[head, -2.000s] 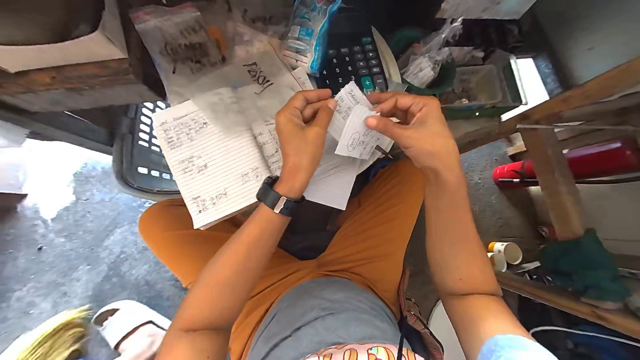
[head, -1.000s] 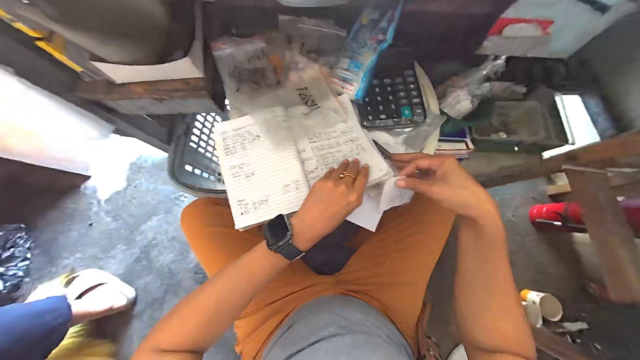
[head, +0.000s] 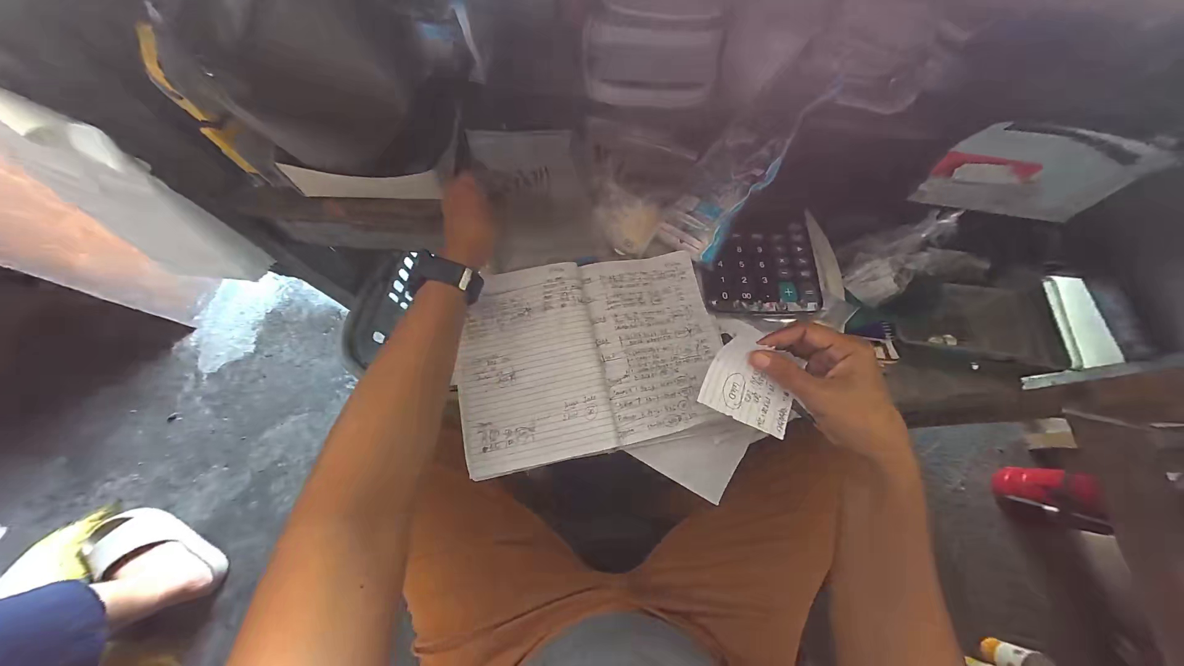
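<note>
An open lined notebook (head: 536, 379) with handwriting lies above my lap, loose white paper (head: 698, 462) under its right side. My right hand (head: 823, 379) pinches a small handwritten paper slip (head: 747, 388) over the notebook's lower right edge. My left hand (head: 469, 217) reaches beyond the notebook's top left corner, beside a clear plastic bag (head: 536, 185) that bears writing; its fingers are blurred and dim, so what they touch cannot be told. A black calculator (head: 763, 273) lies at the notebook's upper right, next to a blue-edged plastic packet (head: 708, 217).
A dark plastic basket (head: 356, 328) is under my left forearm. Crumpled clear plastic (head: 911, 259) and a tray (head: 980, 319) stand at the right. A red cylinder (head: 1050, 490) is by a wooden post. Another person's sandalled foot (head: 157, 564) rests on the floor at lower left.
My left hand has moved from the notebook's right page to beyond its top left corner. The plastic bag with writing no longer covers the notebook's top. The slip in my right hand now shows plainly.
</note>
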